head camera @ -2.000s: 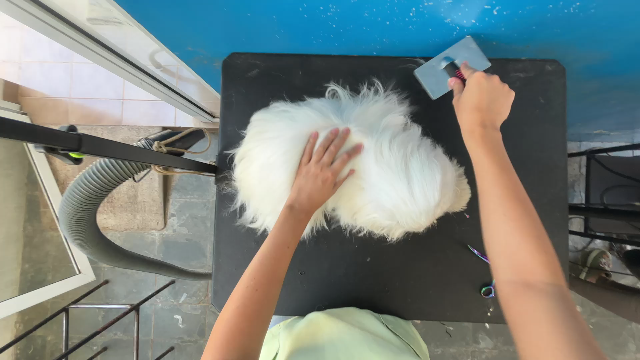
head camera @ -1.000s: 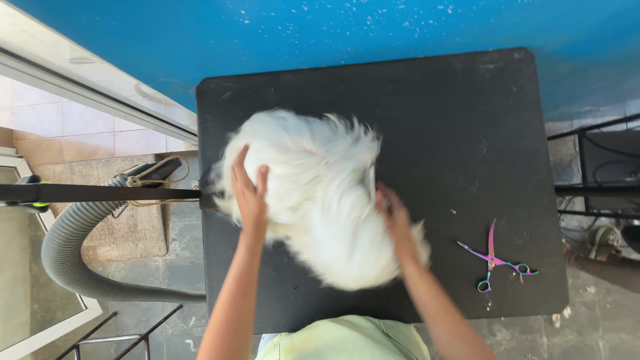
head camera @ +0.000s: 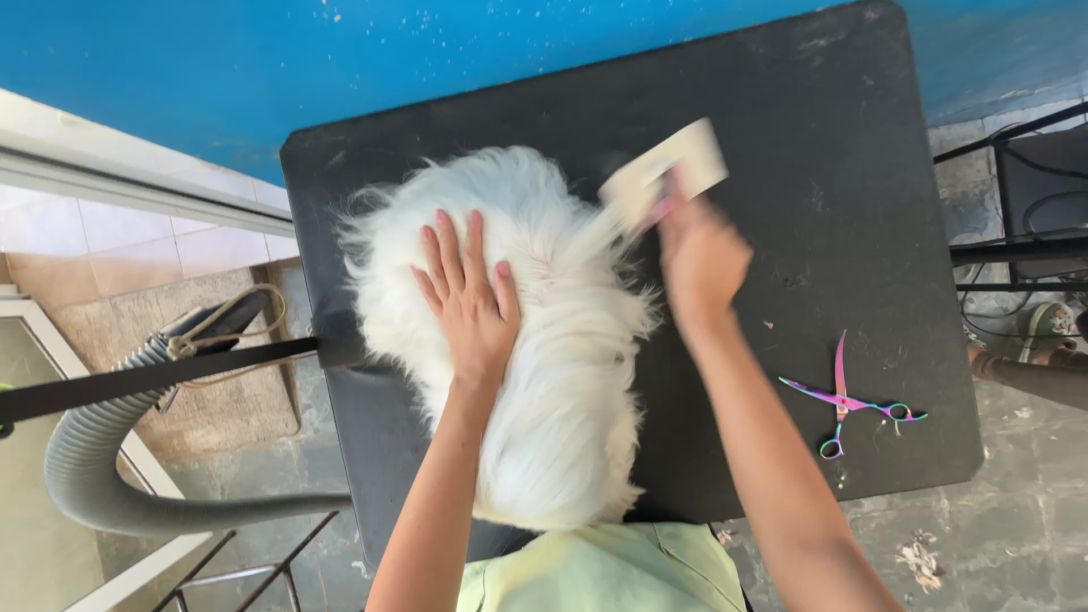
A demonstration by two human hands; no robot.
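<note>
A white long-haired dog [head camera: 552, 365] is on the black grooming table [head camera: 816, 195], seen from above; its face is hidden. My left hand [head camera: 469, 297] rests flat on the dog's back, fingers spread. To the right of the dog, my right hand [head camera: 701, 255] is closed round the handle of a slicker brush [head camera: 680, 161], blurred by motion. Long hair stretches from the dog's side toward the brush. Curved grooming scissors [head camera: 840, 398] with an iridescent finish lie spread apart on the table at the right.
A black grooming arm [head camera: 212, 365] reaches the table's left edge. Beside it a grey ribbed hose [head camera: 93, 467] curves down to the floor. The blue wall [head camera: 425, 51] borders the table's far side. At the right are a black metal frame [head camera: 1020, 251] and a person's shoe [head camera: 1047, 331].
The dog has turned, its body now running toward me. My right hand and the brush have moved from the dog's side out to the right. My left hand lies flat on its back again.
</note>
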